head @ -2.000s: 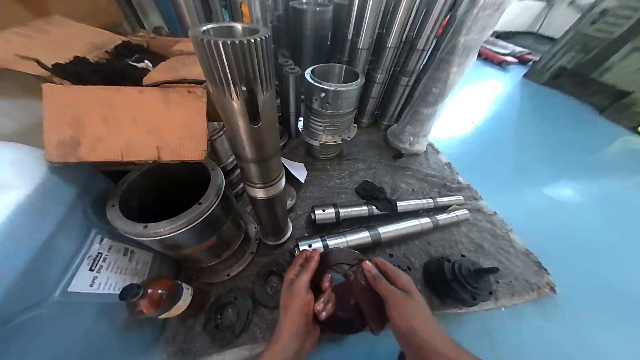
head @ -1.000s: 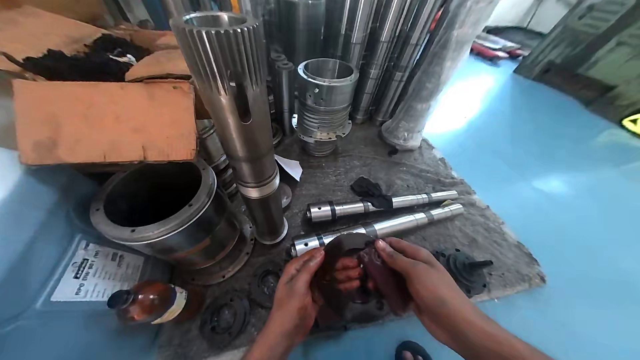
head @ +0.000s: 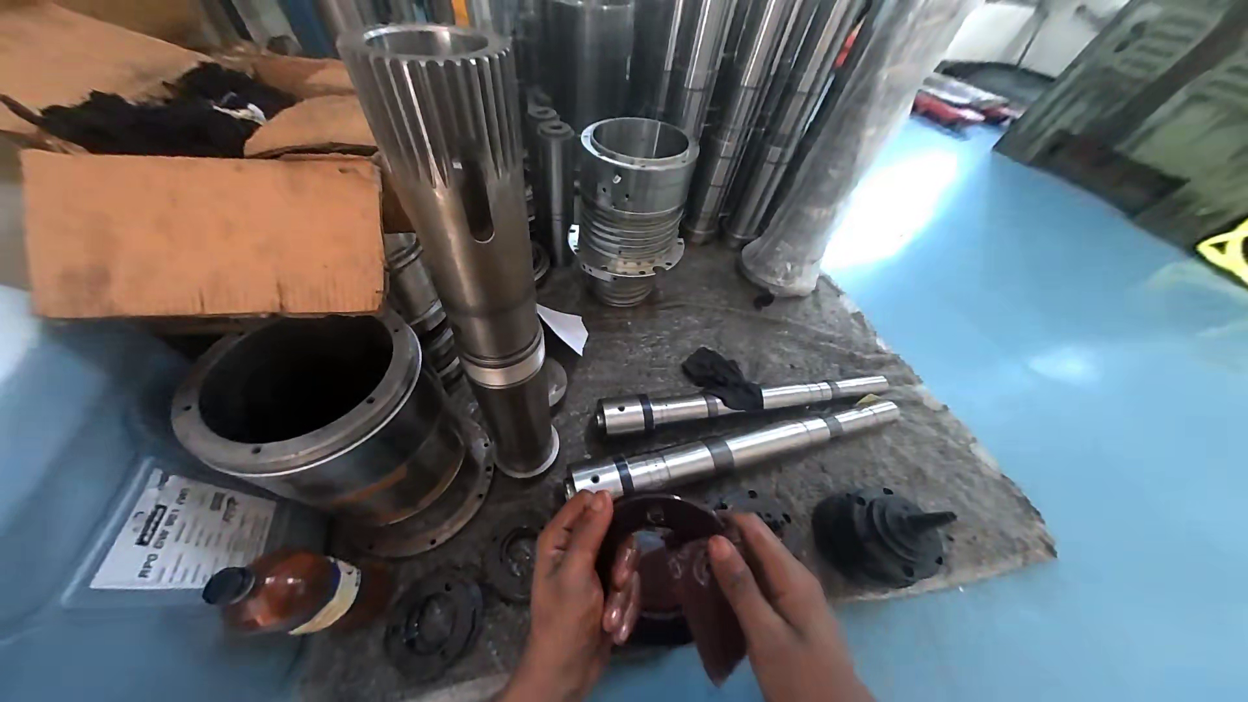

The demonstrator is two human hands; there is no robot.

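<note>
In the head view my left hand [head: 575, 585] holds a dark ring-shaped part [head: 673, 512] from its left, with fingertips inside the opening. My right hand [head: 780, 595] grips a dark red-brown sheet, perhaps abrasive paper or cloth [head: 707, 614], between thumb and fingers against the ring's right side. Just beyond the hands lie two stepped metal shafts, the nearer one [head: 721, 453] and the farther one [head: 829, 390]; a black rag [head: 723, 378] rests over the farther. A black flanged part with a pointed stub [head: 877, 538] sits to the right. Two dark flat rings, one of them a flange [head: 434, 624], lie to the left.
A tall splined shaft [head: 453, 195] stands upright beside a flanged metal cylinder [head: 302, 409]. A brown bottle [head: 288, 593] lies at lower left, below an open cardboard box [head: 205, 234]. Behind stand a grooved sleeve [head: 639, 195], several upright shafts and a plastic-wrapped piece [head: 809, 214].
Both hands stay around the ring while their grip shifts. The red-brown sheet now hangs lower at the ring's right side than one second ago.
</note>
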